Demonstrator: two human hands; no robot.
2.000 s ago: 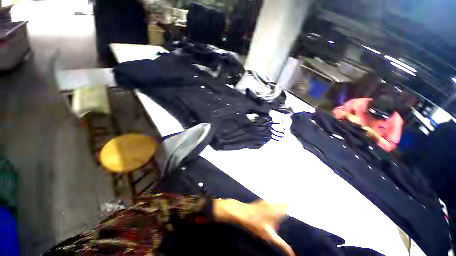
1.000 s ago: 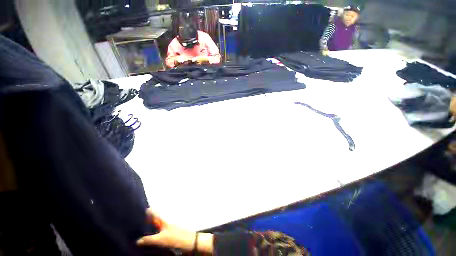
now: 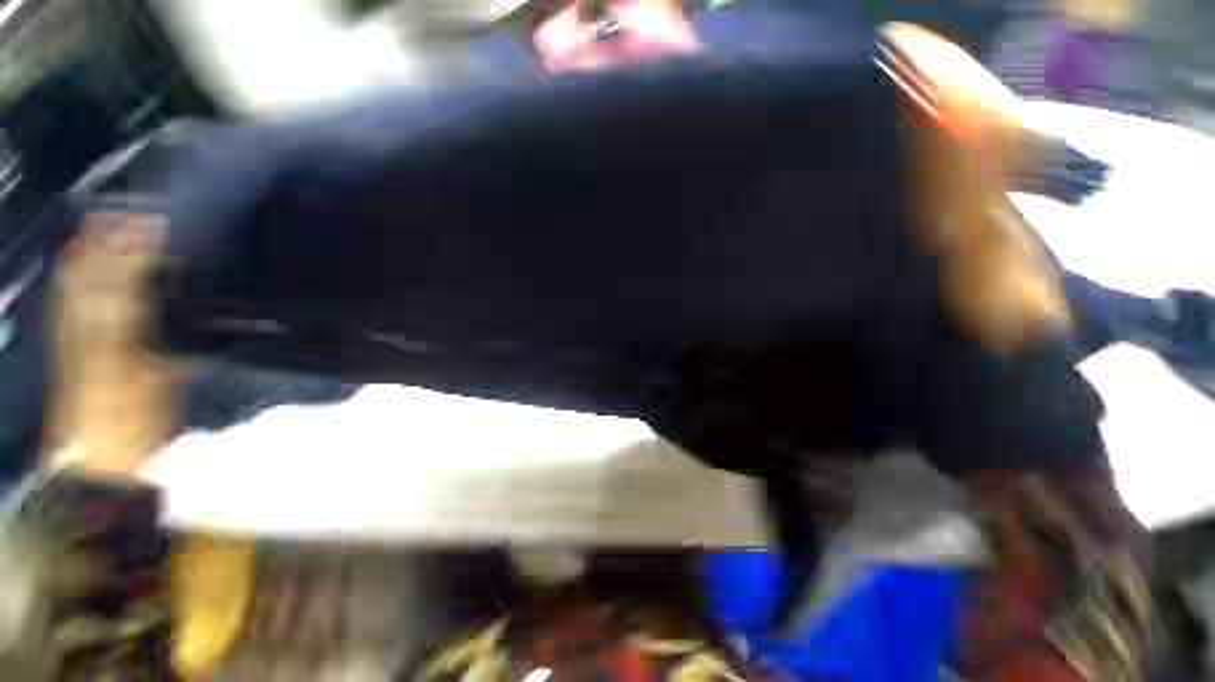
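A dark denim dress (image 3: pixel 533 227) is stretched sideways across the view above the white-topped table (image 3: pixel 453 466), blurred by motion. My left hand (image 3: pixel 113 333) holds its left end. My right hand (image 3: pixel 979 200) grips its right end. A small red-orange and pale tool, likely thread snips (image 3: pixel 919 93), shows at the fingers of my right hand. Part of the dress hangs down below my right hand, with a grey piece (image 3: pixel 906 513) beside it. Buttons cannot be made out.
A blue crate (image 3: pixel 873 620) stands below the table's near edge. The yellow stool (image 3: pixel 211 600) shows at the lower left. A person in pink (image 3: pixel 620 33) is across the table. A person in purple (image 3: pixel 1077 60) is at the upper right. Dark cloth lies on the table at the right.
The dark dress has moved from hanging at the left to spread across the middle, held up. My right hand has risen to the upper right. My left hand has come into view.
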